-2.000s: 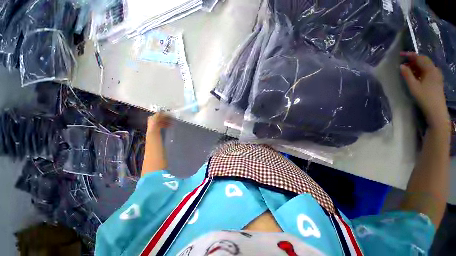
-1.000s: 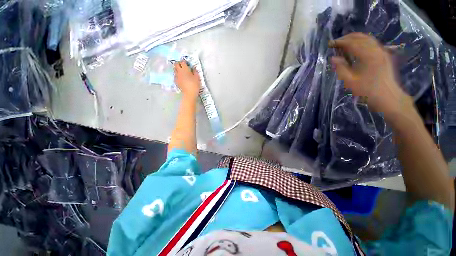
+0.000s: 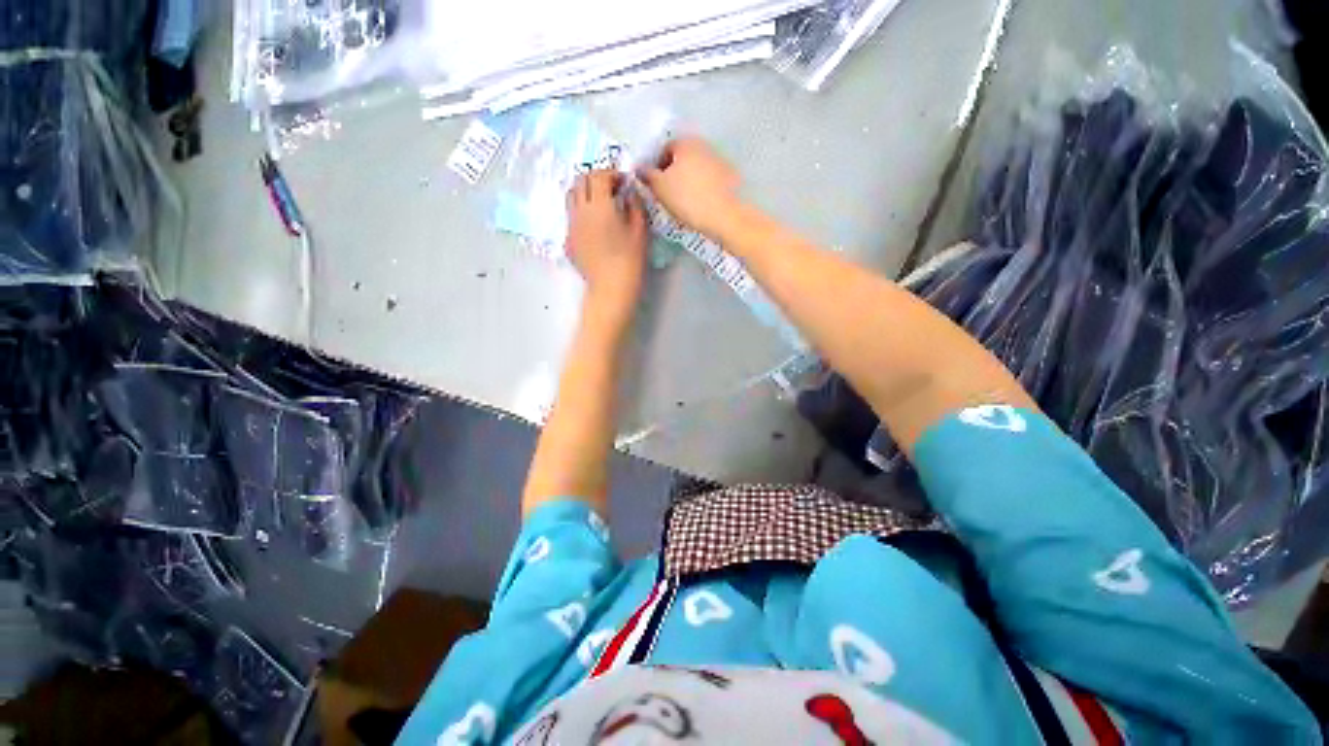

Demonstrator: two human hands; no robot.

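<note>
A narrow pale blue and white sticker strip (image 3: 729, 268) with dark marks lies slantwise on the table. My left hand (image 3: 604, 230) and my right hand (image 3: 691, 184) meet at its upper end, fingertips close together. Both seem to pinch the strip's end, but the fingertips are small and blurred. Beside my left hand lies a pale blue and clear piece (image 3: 532, 211), with a small white barcode sticker (image 3: 474, 150) next to it.
Bagged dark garments (image 3: 1122, 321) lie on the right of the table. Whitish empty polybags (image 3: 583, 44) lie at the back. A pen (image 3: 281, 195) is at the left. Bagged garments (image 3: 233, 452) and a brown box (image 3: 401, 656) are below the table's edge.
My right hand has moved left from the bagged garments to the sticker strip, beside my left hand. Earlier my left hand moved from the table edge onto the strip. The view has shifted.
</note>
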